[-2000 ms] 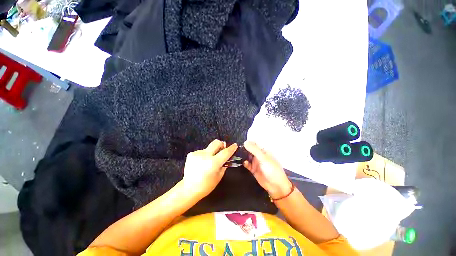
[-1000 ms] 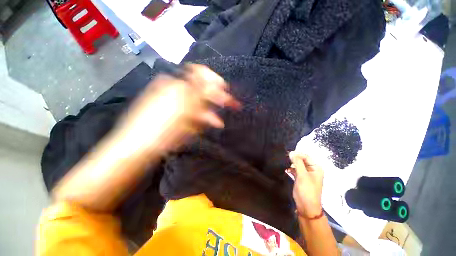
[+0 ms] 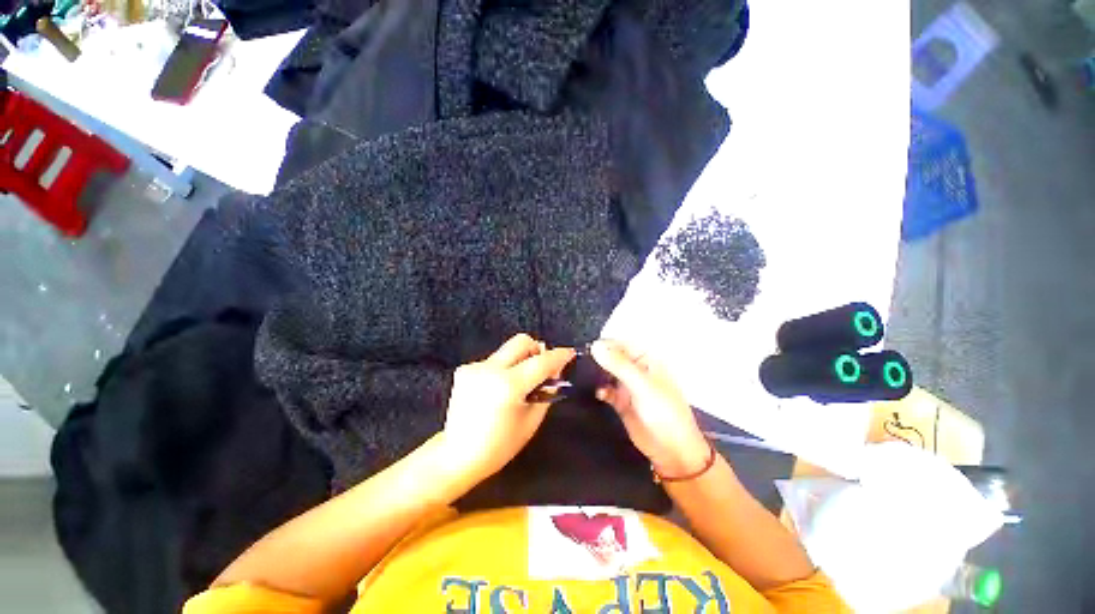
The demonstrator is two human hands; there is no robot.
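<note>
A large dark garment lies over the lap and table, with speckled, rough charcoal cloth (image 3: 420, 228) beside smooth black cloth (image 3: 666, 144). My left hand (image 3: 502, 390) is closed at the cloth's near edge, fingertips pinched; a small dark tool with a shiny part, perhaps snips (image 3: 550, 390), shows under its fingers. My right hand (image 3: 636, 396), with a red wrist cord, pinches dark cloth close to the left fingertips. A needle or thread cannot be made out. Small black pieces (image 3: 717, 262) lie in a loose pile on the white tabletop (image 3: 817, 156).
Three black thread cones (image 3: 837, 354) lie right of the pile. A crumpled white bag (image 3: 895, 528), cardboard (image 3: 949, 426) and a green-capped bottle (image 3: 985, 585) are lower right. A blue basket (image 3: 939, 178) is right, a red stool (image 3: 60, 162) left, a phone (image 3: 192, 58) upper left.
My left hand, raised and blurred at left a second ago, is back at the cloth edge beside my right hand. My right hand has returned to the cloth. The view has swung back too.
</note>
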